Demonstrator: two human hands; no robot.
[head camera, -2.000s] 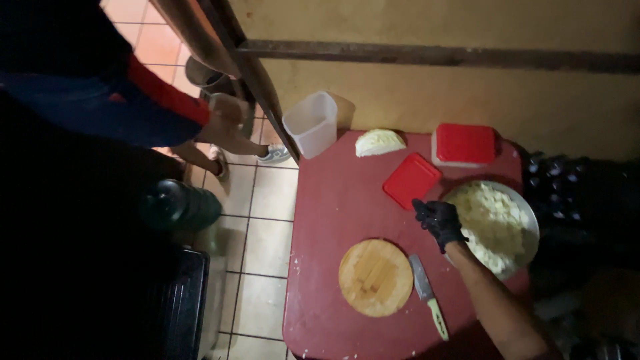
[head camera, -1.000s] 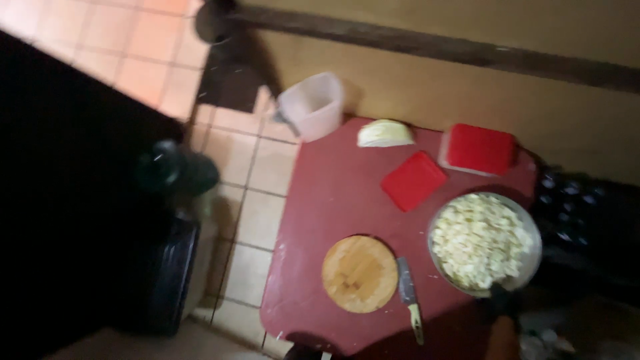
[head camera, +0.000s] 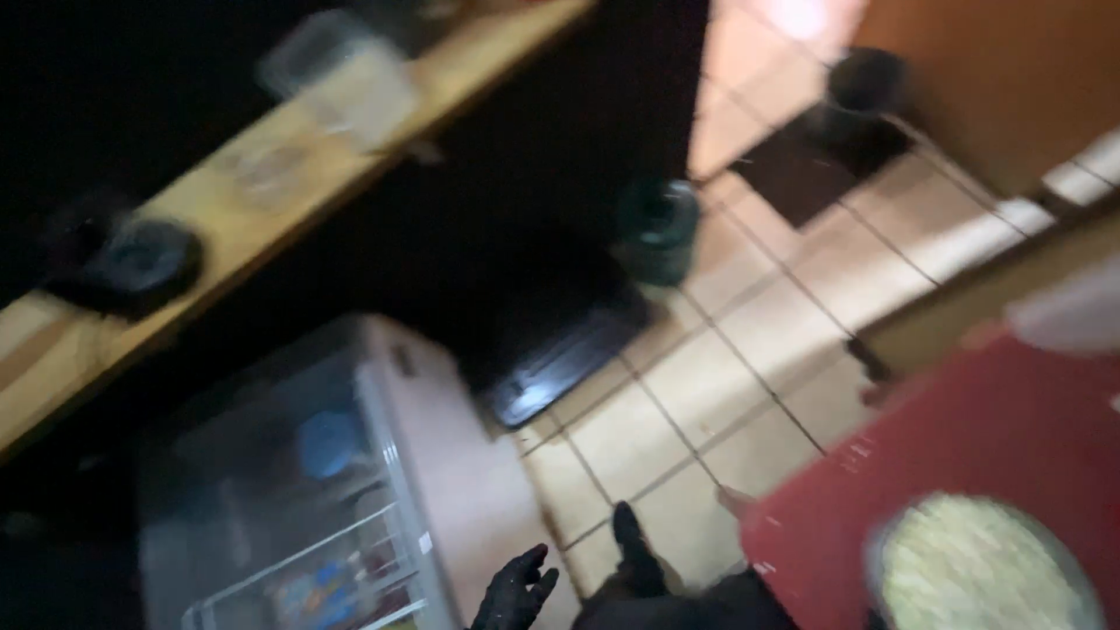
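A round bowl of chopped pale cabbage (head camera: 980, 569) is at the lower right, over the red table (head camera: 857, 490) near its rounded corner. Whether it rests on the table or is held above it cannot be told. At the bottom, my left hand (head camera: 518, 588), in a black glove, has its fingers apart with nothing in them, beside the white side of a glass-fronted fridge. A small dark patch touches the lower left edge of the bowl; it may be part of my right hand, but it is cut off by the frame.
The fridge (head camera: 446, 464) stands to the left, with a wooden shelf (head camera: 262, 184) above it. A black crate-like object (head camera: 560, 350) and a green bottle (head camera: 661, 232) are on the tiled floor. My dark shoe (head camera: 637, 547) shows below. A translucent container (head camera: 1072, 306) is at the table's far end.
The view has swung far to the left. The bowl has moved from the table's right side to near its left corner. My left hand has come into view.
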